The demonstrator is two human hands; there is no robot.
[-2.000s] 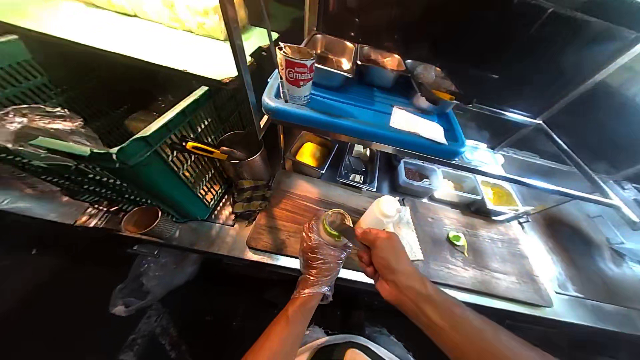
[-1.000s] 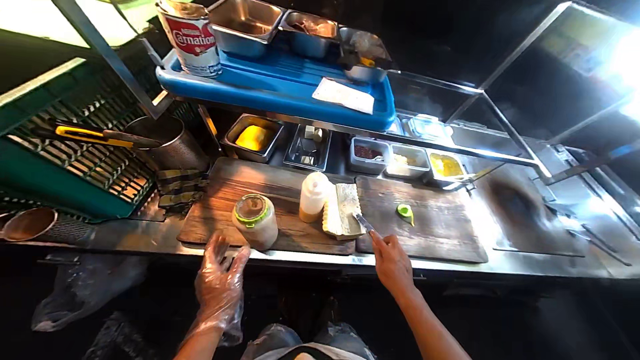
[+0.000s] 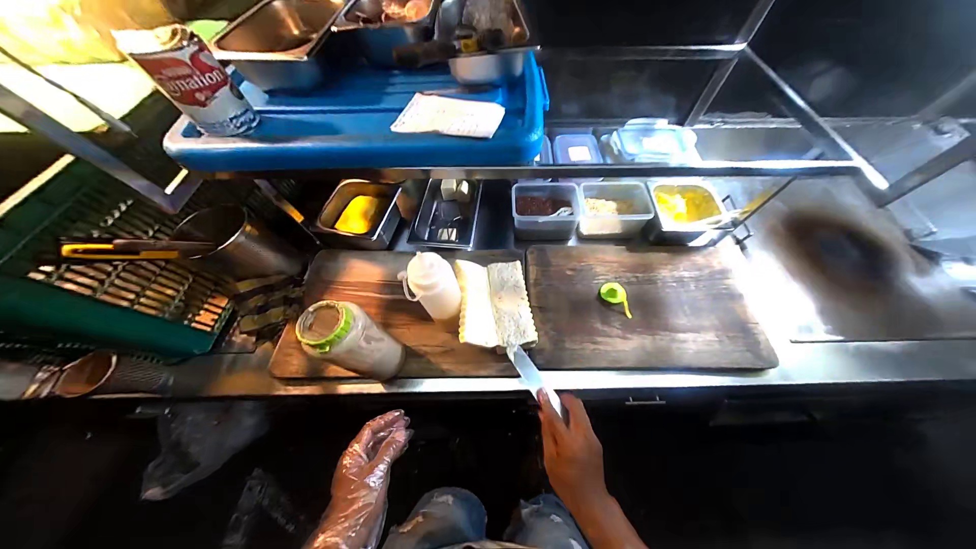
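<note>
My right hand [image 3: 570,442] is closed on a spreading knife [image 3: 531,375], whose tip touches the near end of a spread-coated slice of crimped-edge bread [image 3: 512,305]. A paler slice [image 3: 478,305] lies along its left side. Left of the bread stands a white squeeze bottle [image 3: 435,286]. A jar with a green rim [image 3: 358,343] sits at the left on the wooden board [image 3: 351,267]. My left hand [image 3: 374,450], in a clear plastic glove, is below the counter edge, fingers slightly curled and holding nothing. A green cap [image 3: 614,293] rests on the right board [image 3: 656,335].
Behind the boards stand a steel pan with yellow food [image 3: 360,213] and plastic tubs [image 3: 545,210]. Above them, a shelf bears a blue lid [image 3: 328,145], a can [image 3: 191,84] and steel pans. A green crate [image 3: 99,313] is at left, a dark-stained griddle [image 3: 846,252] at right.
Two seconds ago my left hand held the jar and the knife was at its mouth. The jar now stands released on the board, and the knife has moved right to the bread.
</note>
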